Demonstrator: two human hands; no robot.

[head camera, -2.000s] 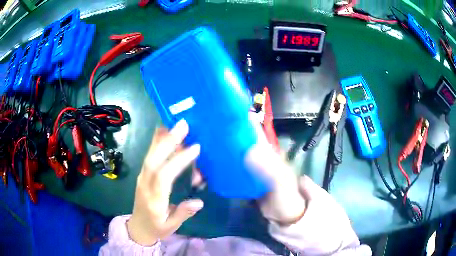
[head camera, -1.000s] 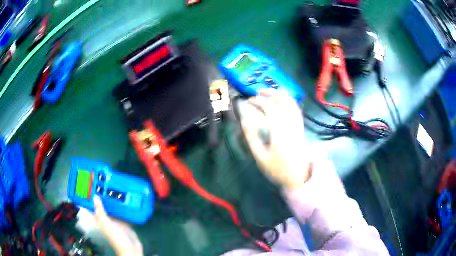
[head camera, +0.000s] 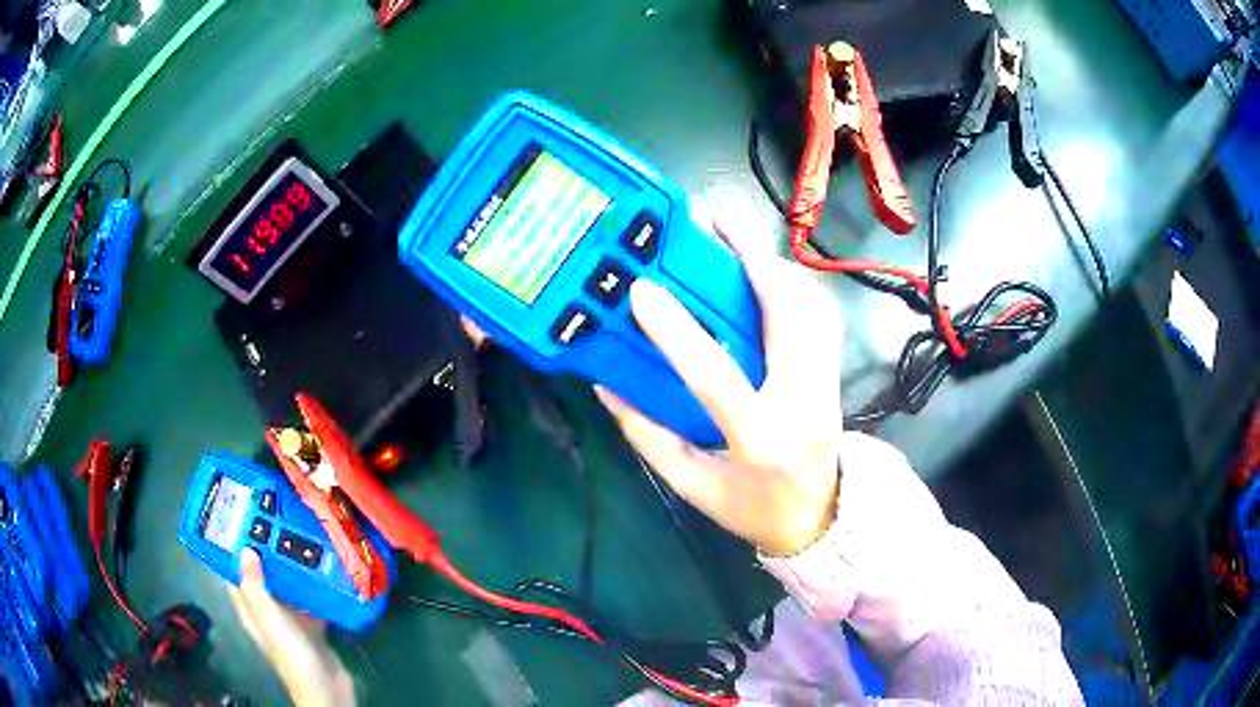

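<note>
My right hand (head camera: 767, 394) holds a blue battery tester (head camera: 691, 263) up, fingers around its lower body and one fingertip just below its keys. Its screen is lit pale green with text too small to read. My left hand (head camera: 290, 649), partly cut off at the bottom edge, has its thumb on the keys of a second blue tester (head camera: 221, 546) at the lower left; its other fingers are hidden. That screen is lit pale. A red clamp (head camera: 373, 504) grips a post of the black test box (head camera: 332, 345) and overlaps this tester.
The voltage display (head camera: 270, 228) shows glowing red digits. Another test box (head camera: 884, 49) at the top has a red clamp (head camera: 836, 138) and a black clamp (head camera: 1009, 104) on it. Coiled cables (head camera: 988, 332) lie below them. More blue testers (head camera: 35, 580) are at the left edge.
My right hand has lifted its tester up and left, nearer the camera. The left tester's screen has gone from bright green to pale. The view has shifted, and the voltage display appears further left.
</note>
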